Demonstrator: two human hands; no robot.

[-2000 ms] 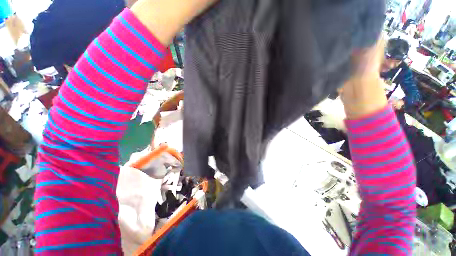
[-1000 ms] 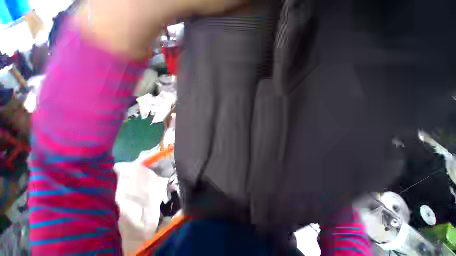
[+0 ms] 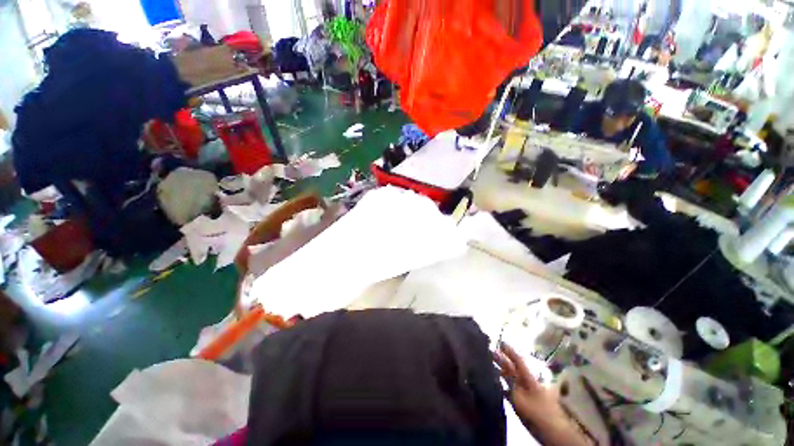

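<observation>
The grey-brown jacket (image 3: 374, 379) is bunched at the bottom centre, close to the camera, and covers my lap area. My right hand (image 3: 522, 383) is just right of the jacket, by the sewing machine, with its fingers apart and nothing visible in them. My left hand is not in view; only a bit of pink sleeve shows at the jacket's lower left. Large white fabric panels (image 3: 366, 248) lie on the table beyond the jacket.
Lockstitch machine (image 3: 601, 361) with white discs at lower right; black fabric (image 3: 662, 261) behind it. Orange crate edge (image 3: 231, 335) at left. Red-orange cloth (image 3: 453, 61) hangs at top centre. A person (image 3: 622, 131) sits at a machine ahead.
The jacket has come down from in front of the view to the bottom centre. My raised arms have lowered; the left forearm is nearly out of view. The room ahead now shows.
</observation>
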